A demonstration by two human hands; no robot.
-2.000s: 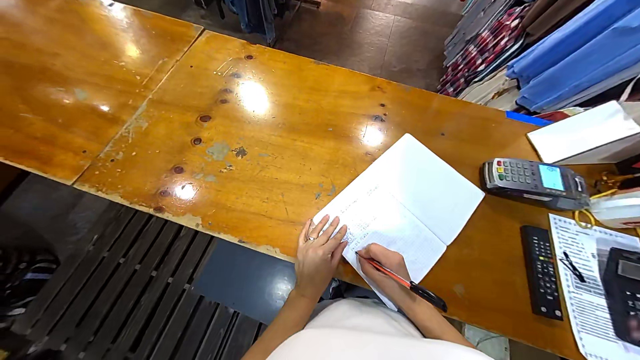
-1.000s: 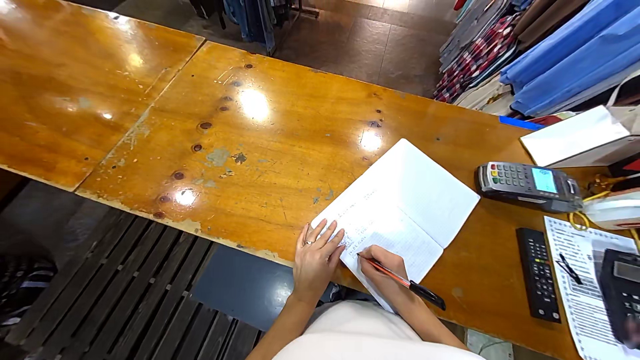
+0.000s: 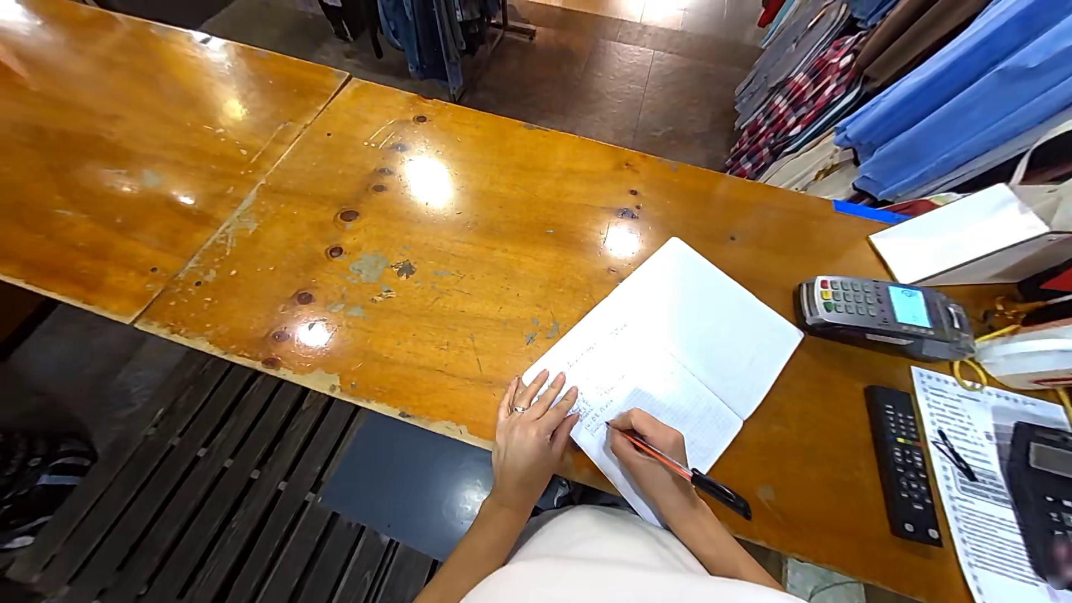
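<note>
An open notebook (image 3: pixel 670 352) with grid-ruled pages lies tilted on the varnished wooden counter (image 3: pixel 469 276), close to its near edge. My left hand (image 3: pixel 534 431), a ring on one finger, rests flat on the notebook's left edge with the fingers spread. A red ballpoint pen (image 3: pixel 670 462) with its black cap on the back end is held in my right hand (image 3: pixel 651 452). The pen's tip touches the lower left part of the page, beside lines of handwriting.
Right of the notebook are a card payment terminal (image 3: pixel 883 314), a black remote control (image 3: pixel 903 465), a printed sheet (image 3: pixel 963 502) and a black desk device (image 3: pixel 1043 494). A white box or bag (image 3: pixel 959 234) stands behind them. Folded and hanging clothes (image 3: pixel 963 92) line the far right.
</note>
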